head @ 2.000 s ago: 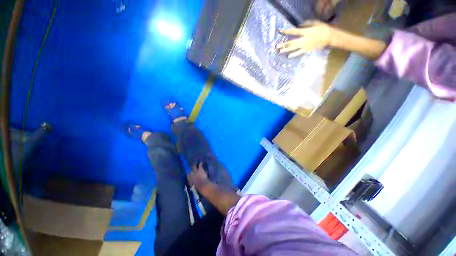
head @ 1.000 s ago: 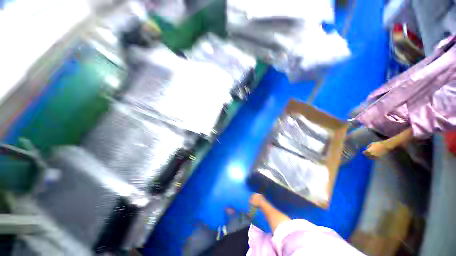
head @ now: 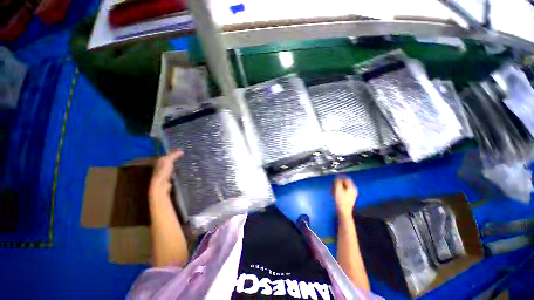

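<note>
A bubble-wrapped panel (head: 208, 161) lies at the left end of the bench row, its near end extending toward my body. My left hand (head: 163, 173) is at its left edge, fingertips touching the wrap; whether it grips is unclear. More wrapped panels lie to the right: one beside the metal post (head: 281, 120), one in the middle (head: 345, 117), and one slanted on top of others (head: 413, 108). My right hand (head: 345, 192) is curled and empty, just in front of the bench's near edge.
An open carton (head: 468, 225) holding wrapped pieces stands on the floor at lower right. An open brown carton (head: 132, 196) is at left. A pale box (head: 164, 88) with wrapped contents is behind the left panel. A white shelf (head: 328, 26) and post (head: 214, 53) rise over the bench.
The view has swung to face the bench squarely. My left hand now touches the left panel. The carton with silvery pieces now shows at lower right. The other person seen before is out of view.
</note>
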